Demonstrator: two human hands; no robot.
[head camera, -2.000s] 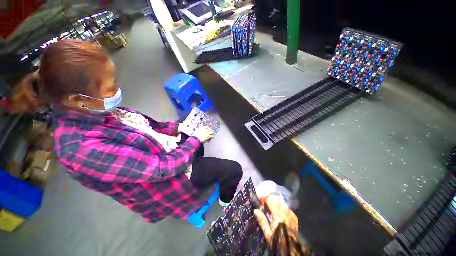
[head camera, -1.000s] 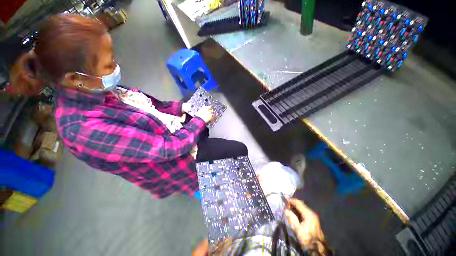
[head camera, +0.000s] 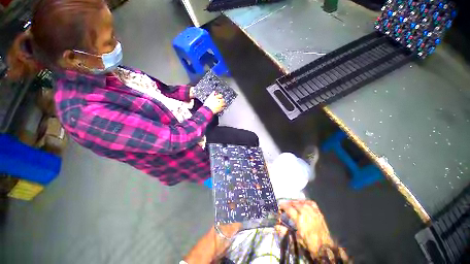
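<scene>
A dark PCB panel (head camera: 243, 183) with many pale dots and lines is held up in front of me, its solder side facing me. My left hand (head camera: 208, 242) is at the panel's lower left corner, with fingers at its bottom edge. My right hand (head camera: 304, 221) is at the lower right edge of the panel, blurred and partly covered by hanging dark strands. Whether a tool is in my right hand cannot be seen.
A black slotted rack (head camera: 345, 72) lies on the bench (head camera: 376, 116), with racked panels (head camera: 416, 23) at its far end. A second rack (head camera: 446, 234) is at the right edge. A seated coworker (head camera: 129, 124) holds another panel (head camera: 215, 92). A blue stool (head camera: 198, 49) stands beyond.
The panel has turned from steeply angled to facing me, and my left hand has come into view at its lower left. My right hand has shifted beside its lower edge. The camera view has tipped down.
</scene>
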